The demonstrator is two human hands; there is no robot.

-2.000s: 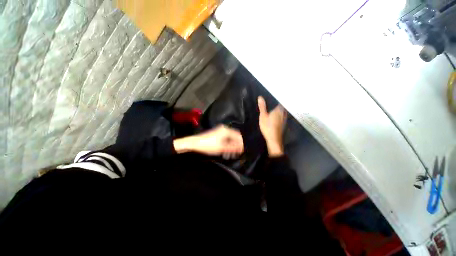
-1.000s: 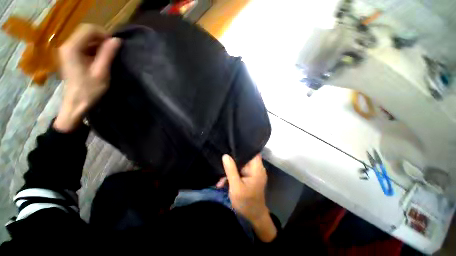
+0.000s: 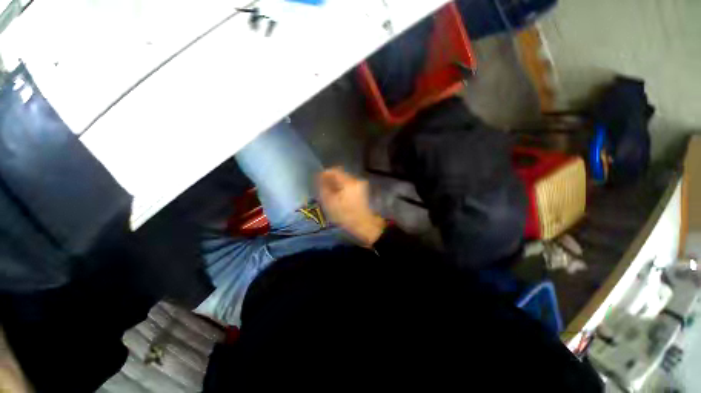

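Note:
My right hand (image 3: 350,203) is over my lap in blue jeans, beside the table edge. It is blurred, with fingers curled, and no cloth shows clearly in it. A patch of skin at the lower left edge, seemingly my left hand (image 3: 9,372), is almost wholly cut off. A large dark garment panel (image 3: 54,184) covers the left end of the white table (image 3: 223,100) and hangs down at the left. The needle is out of view.
A red crate (image 3: 455,57) holds dark cloth beyond the table edge. More dark cloth (image 3: 469,176) is heaped to the right of my hand. Behind it are a red and cream box (image 3: 559,198) and a blue container (image 3: 542,305). Another machine table (image 3: 646,330) is at lower right.
The view has swung right. The dark panel, earlier between both hands, now lies at the left. My right hand has come off it, and my left hand is nearly out of view.

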